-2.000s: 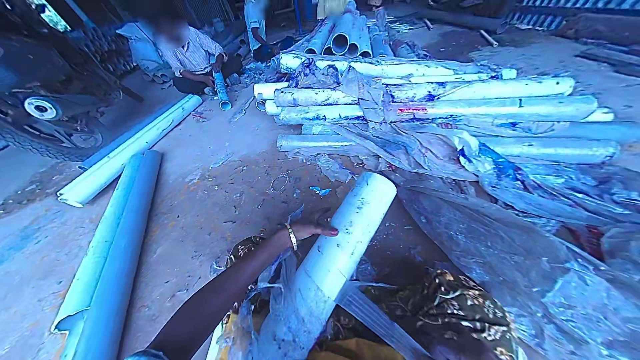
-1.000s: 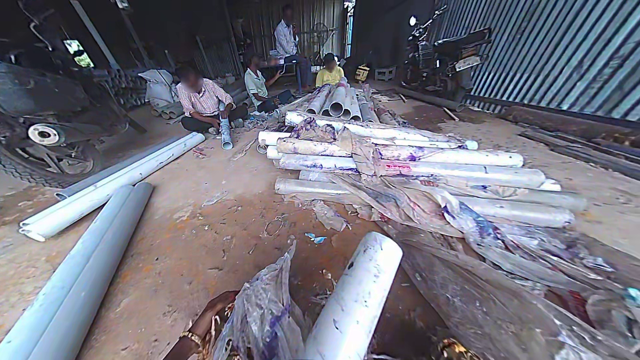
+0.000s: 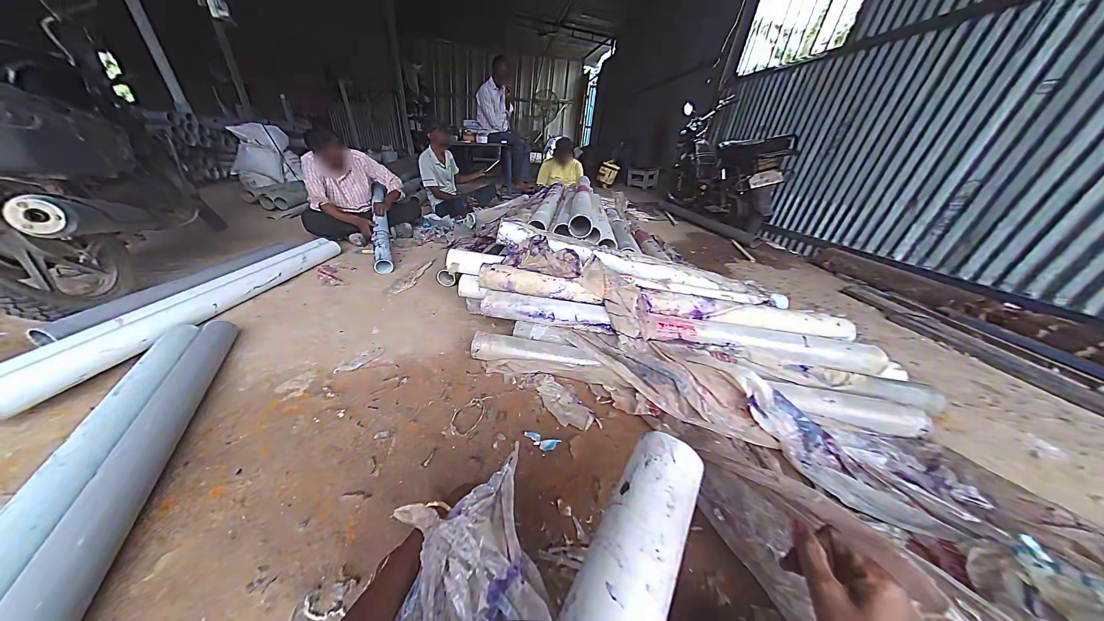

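A white plastic pipe (image 3: 642, 526) with dark marks stands tilted at bottom center, its rounded end upward and its lower part out of frame. Left of it, my left hand (image 3: 435, 511) is mostly hidden behind crumpled clear plastic film (image 3: 483, 552) with purple stains; only the forearm and a little of the hand show, so its grip cannot be told. My right hand (image 3: 841, 573) is at the lower right, off the pipe, fingers partly curled and apart, with nothing seen in it. It is over or against a long plastic sheet (image 3: 742, 492); contact cannot be told.
Film-wrapped pipes (image 3: 759, 345) lie stacked ahead, with more pipes (image 3: 580, 216) behind. Gray pipes (image 3: 164, 440) lie at left near a motorcycle (image 3: 60, 198). One seated person (image 3: 354, 185) holds a pipe; other people sit farther back. Another motorcycle (image 3: 733, 164) stands by the corrugated wall (image 3: 949, 164).
My left hand, on the white pipe two seconds ago, is now left of it at the crumpled film. My right hand has come into view at lower right. The view has tilted up.
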